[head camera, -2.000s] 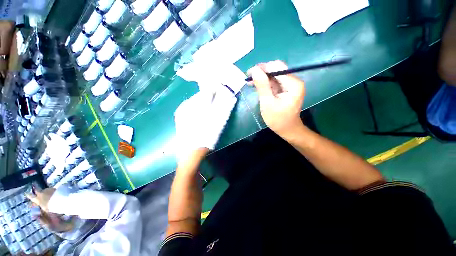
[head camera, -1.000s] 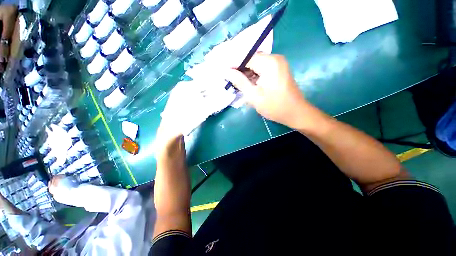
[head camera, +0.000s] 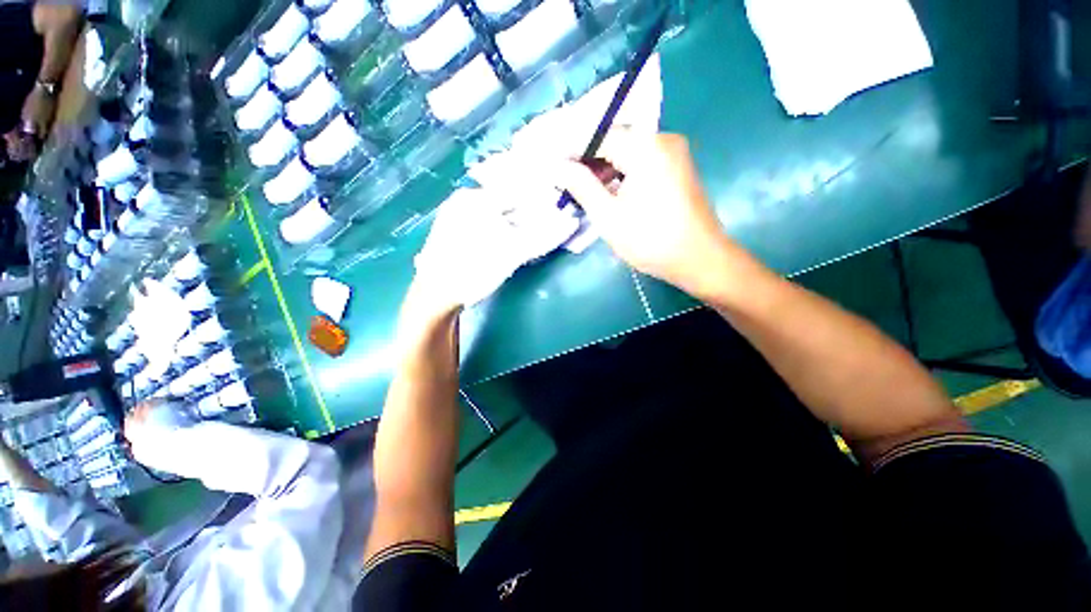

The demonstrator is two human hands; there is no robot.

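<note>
My right hand (head camera: 658,215), bare, grips a slim black tool (head camera: 625,101). The tool slants up and away, its lower end at the fingers of my left hand. My left hand (head camera: 469,245) wears a white glove and holds a small white housing (head camera: 581,234). The housing is mostly hidden by my fingers and hard to tell from the glove. Both hands meet above the green bench. A crumpled white sheet (head camera: 638,114) lies just beyond them.
Clear trays hold rows of white housings (head camera: 463,92) at the back left. An orange-brown item (head camera: 327,336) and a white scrap (head camera: 330,298) lie at left. Another white sheet (head camera: 837,54) lies at back right. A person's light sleeve (head camera: 209,454) is at lower left.
Compared with two seconds ago, the black tool has swung from pointing right to pointing up and away. My right hand has closed in over my left fingers. The view has shifted slightly.
</note>
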